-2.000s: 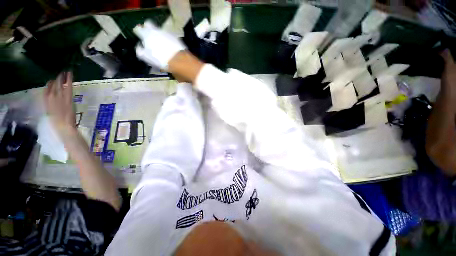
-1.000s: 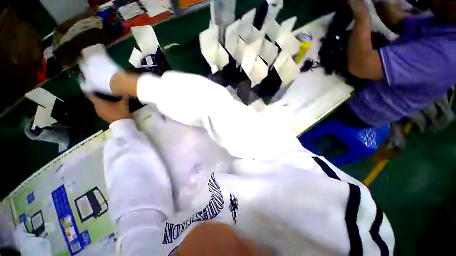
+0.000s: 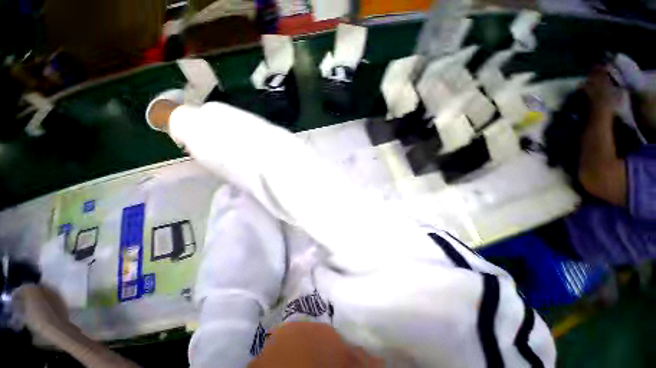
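My right hand, in a white glove, reaches over the green belt at the upper left. It is blurred and foreshortened, and its fingers and anything in them cannot be made out. A black carton with raised cream flaps stands just beyond it. Two more open cartons stand on the belt to its right, one with flaps and one with flaps, each with a grey-white bagged item between the flaps. My left sleeve points up the bench, but my left hand does not show; my right sleeve crosses there.
Several cartons with cream flaps crowd the bench at right, with a yellow can beside them. A printed sheet and crumpled white paper lie at left. Another person's forearm is at lower left; a person in purple works at right.
The view has swung left. My hands were together by the belt, the bare left one below the gloved right; now the right is stretched left and the left is hidden.
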